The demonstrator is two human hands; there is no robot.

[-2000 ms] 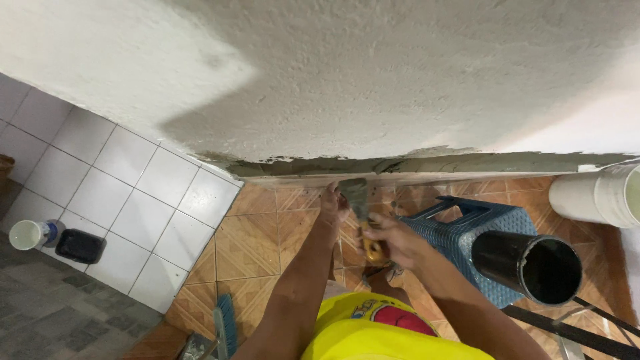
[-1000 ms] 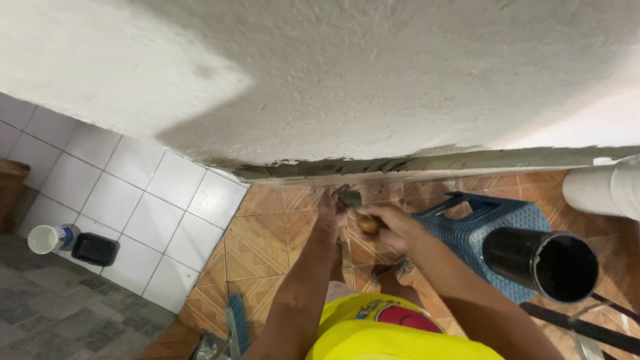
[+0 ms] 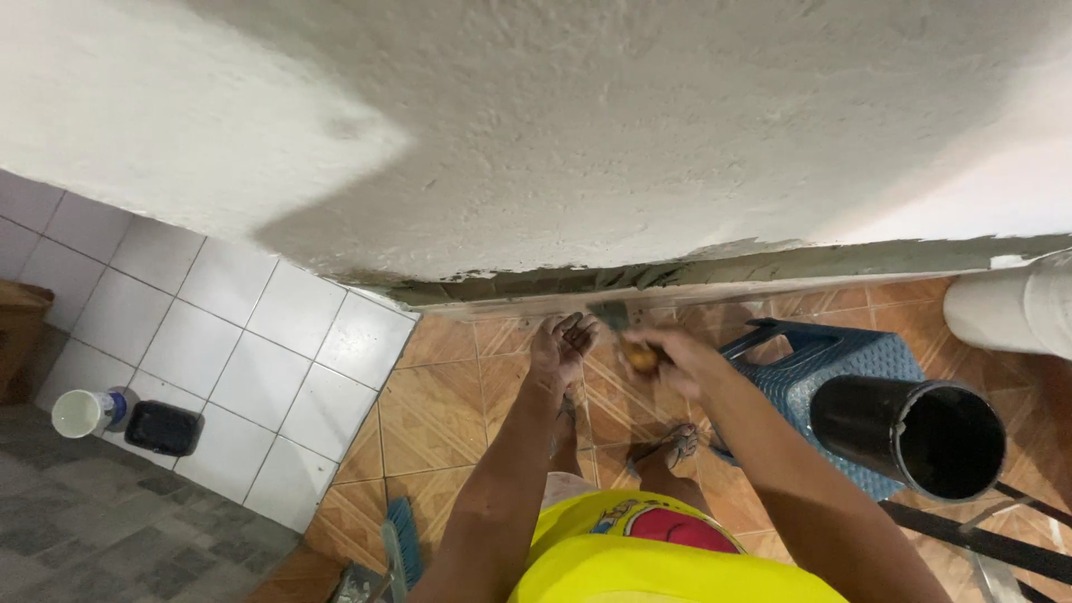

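Note:
My right hand (image 3: 677,358) grips the rounded handle of a putty knife (image 3: 613,316), its dark-smeared blade pointing up and left toward the foot of the wall. Just left of the blade, my left hand (image 3: 568,342) is turned palm up with curled fingers and dark smears on it; nothing clearly shows in it. Above both hands, a strip of grey-green mortar (image 3: 586,283) runs along the bottom of the rough white plastered wall (image 3: 603,142).
A blue plastic stool (image 3: 854,352) with a black cylindrical container (image 3: 879,427) stands right, near a white bucket (image 3: 1005,310). A blue-bristled brush (image 3: 404,540) lies lower left. On white tiles sit a black tray (image 3: 163,427) and a small white tub (image 3: 77,414).
The hands have parted: my right hand with the putty knife has moved right, away from my left hand. The left palm now faces up.

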